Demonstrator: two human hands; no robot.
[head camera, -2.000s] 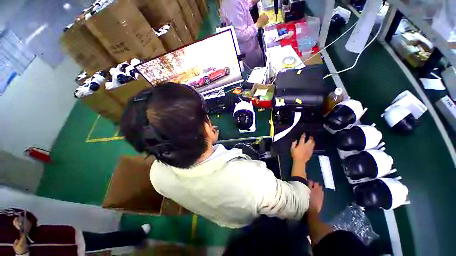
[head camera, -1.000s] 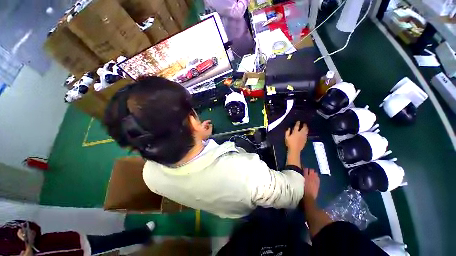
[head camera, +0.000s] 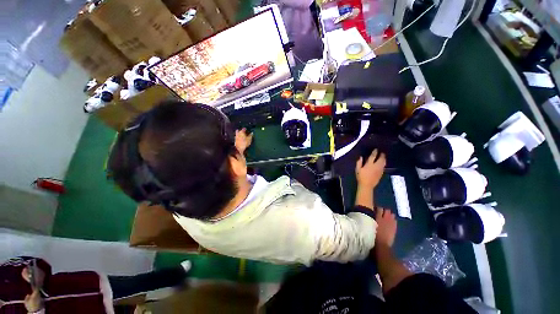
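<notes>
My right hand (head camera: 385, 227) rests at the bench beside another person's sleeve cuff and wrist; its fingers are small and blurred, and no held thing can be made out. My left hand is not in view. Several white-and-black dome cameras (head camera: 451, 187) stand in a row right of my right hand. A narrow white strip (head camera: 401, 196) lies flat between my hand and the row. A crumpled clear plastic bag (head camera: 433, 260) lies near the bench edge, to the lower right of my hand.
A person in a cream jacket (head camera: 276, 224) stands close at left, one hand on a dark surface beside the black case (head camera: 371, 83). A monitor (head camera: 224, 58), one camera (head camera: 295, 127) and a bottle (head camera: 414, 98) stand beyond. Another camera (head camera: 516, 144) lies right.
The other person's head has moved left and lower, and their left hand has moved forward to the keyboard's edge. My right hand stays beside their wrist. The view has shifted slightly.
</notes>
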